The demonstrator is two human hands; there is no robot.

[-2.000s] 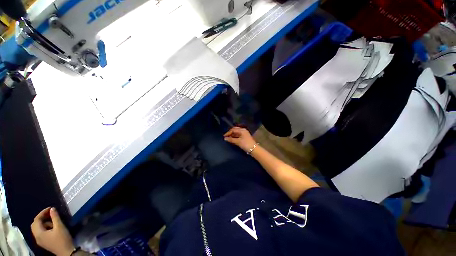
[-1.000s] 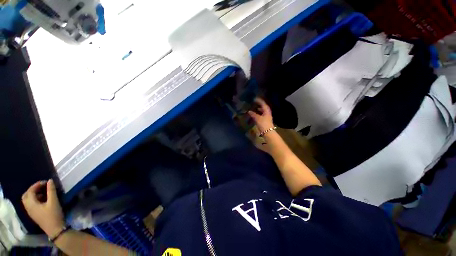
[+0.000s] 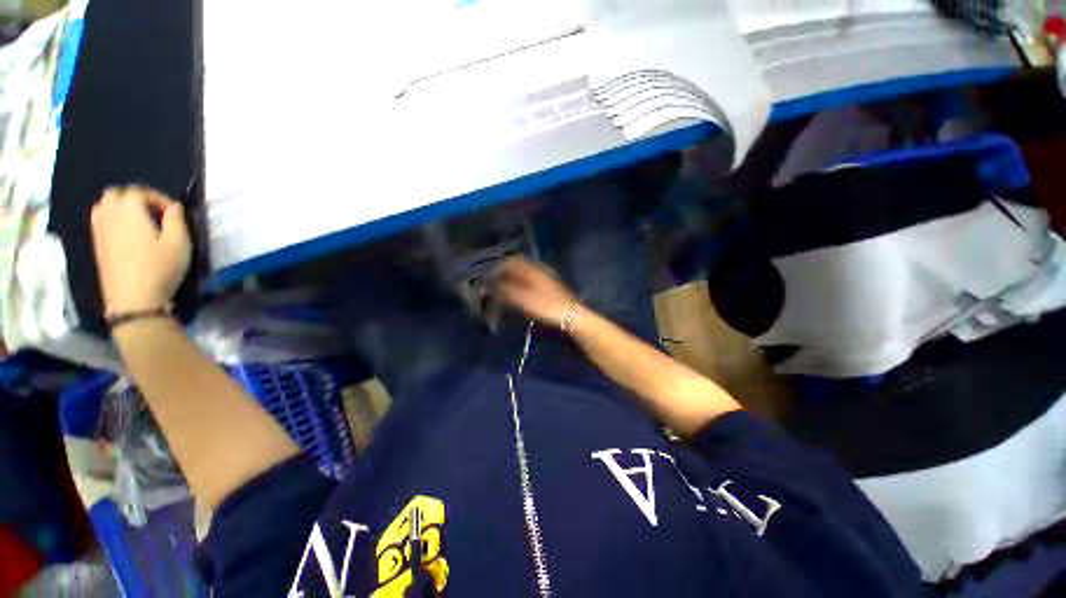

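My left hand (image 3: 143, 248) is at the left end of the table, its fingers curled on the edge of the long black panels (image 3: 123, 105). Whether it grips them is hard to see. My right hand (image 3: 528, 292) is blurred, low in front of my body below the table edge; what its fingers hold, if anything, cannot be told. A fanned stack of small light pieces (image 3: 660, 103) lies at the table's front edge, partly hanging over it. The sewing machine head is out of the picture.
The white table has a blue front edge (image 3: 468, 201). Large pale pieces (image 3: 888, 275) lie over black fabric (image 3: 935, 403) at the right. A blue plastic basket (image 3: 298, 403) stands below the table at the left. A dark object lies at the top right.
The view has swung, so the table sits higher and further right and the machine has left the picture. My right hand has moved left from below the small light stack to in front of my body.
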